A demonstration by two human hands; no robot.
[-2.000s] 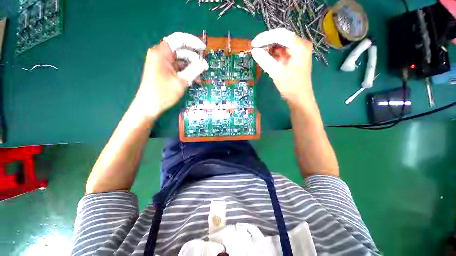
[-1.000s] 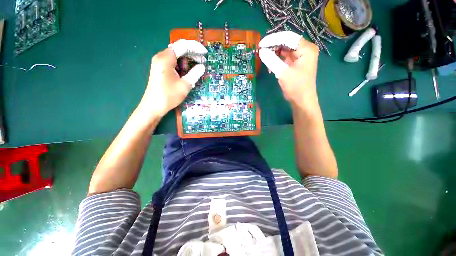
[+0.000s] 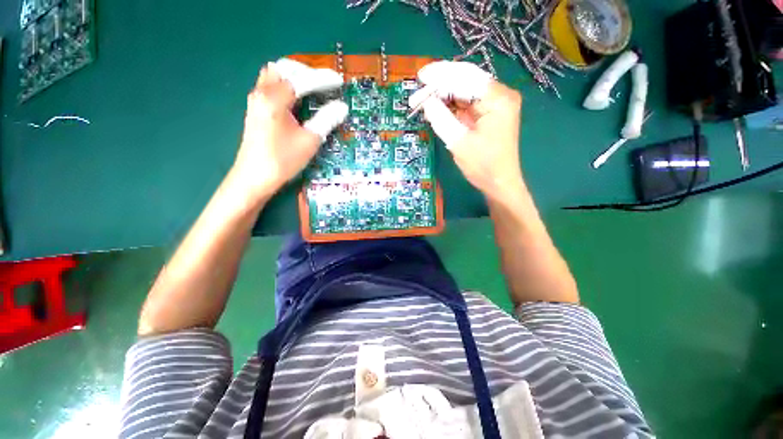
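Note:
The green circuit board panel (image 3: 371, 154) lies on the orange fixture (image 3: 373, 236), whose rim shows at the top and bottom. Two twisted leads (image 3: 384, 64) stick out past the panel's far edge. My left hand (image 3: 288, 124), with white finger cots, is at the panel's upper left corner, thumb and fingers apart; whether it holds something thin is not clear. My right hand (image 3: 472, 120), also in white cots, pinches a thin metal lead (image 3: 421, 107) over the panel's upper right board.
A pile of twisted leads (image 3: 494, 30) lies at the back beside a yellow-rimmed solder spool (image 3: 588, 33). A white-handled tool (image 3: 634, 99), black station (image 3: 721, 60), small black box (image 3: 671, 165) and cord are at right. Another green panel (image 3: 56, 43) and a thin wire (image 3: 66, 118) lie left.
My right hand has moved left from the panel's right edge to over the upper right board, where a thin lead now shows in its fingers. My left hand has shifted slightly left, its fingers more spread.

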